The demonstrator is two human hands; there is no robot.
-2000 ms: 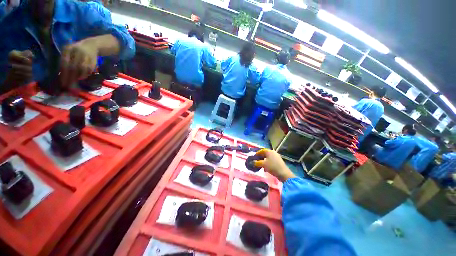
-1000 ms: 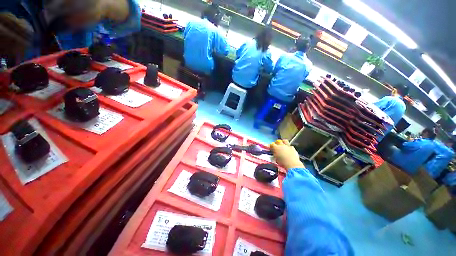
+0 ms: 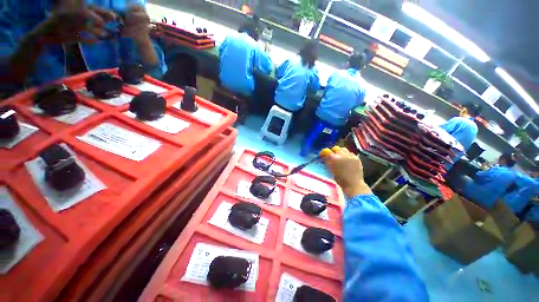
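Note:
My right hand (image 3: 347, 169), with yellow-orange finger cots, holds one end of an open black watch strap (image 3: 295, 168) above the far end of the red working tray (image 3: 269, 250). The strap slants down left toward the far cells. Looped black watches (image 3: 244, 215) sit on white label cards (image 3: 195, 263) in the tray's two columns. The far right cell shows a card (image 3: 307, 181) with no watch on it. My left hand is not in view.
A higher stack of red trays (image 3: 195, 158) with watches stands at the left. Another person in blue (image 3: 88, 35) works behind it. Seated workers, stools, a tray stack (image 3: 396, 138) on a rack and cardboard boxes (image 3: 464, 227) are beyond.
My right hand has risen and moved slightly right, lifting the strap end. One watch has gone from its card in the left stack's top tray.

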